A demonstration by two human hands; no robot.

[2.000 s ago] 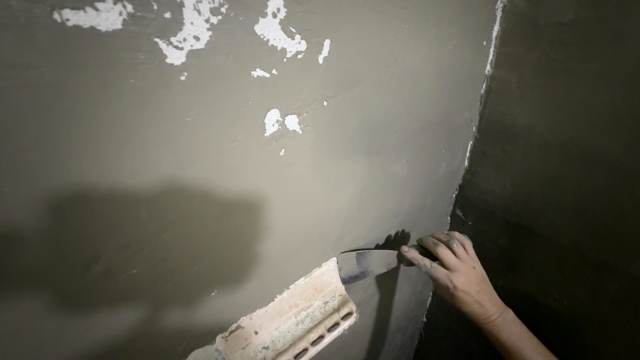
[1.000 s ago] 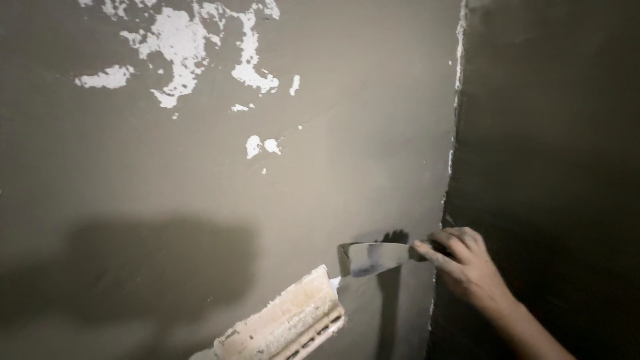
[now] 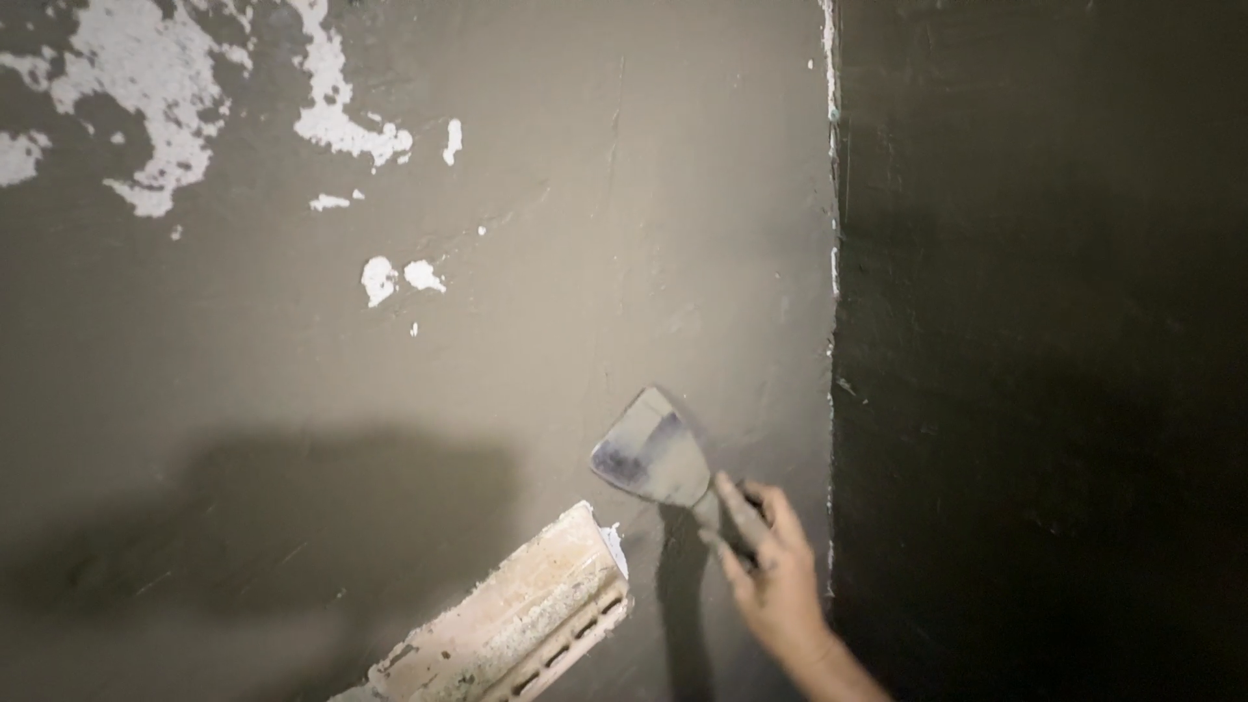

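My right hand (image 3: 775, 575) is closed around the handle of a putty knife (image 3: 653, 448), low in the middle of the view and a little left of the wall corner. The wide metal blade points up and left, with dark smears on its face. Just below and left of the blade is a pale, plaster-crusted trough-like holder (image 3: 517, 614) with slots along its lower edge. White filler (image 3: 615, 551) shows at its upper right end. The holder runs out of view at the bottom, and my left hand is not visible.
A grey-brown wall (image 3: 585, 292) faces me, with irregular white patches (image 3: 156, 88) at upper left and smaller white spots (image 3: 378, 281) lower down. A rough, whitish corner line (image 3: 834, 195) separates it from a darker wall (image 3: 1043, 341) on the right. Shadows fall across the lower wall.
The putty knife was at the holder's end with its blade pointing left; now it is above and right of that end, blade angled upward. The view has shifted.
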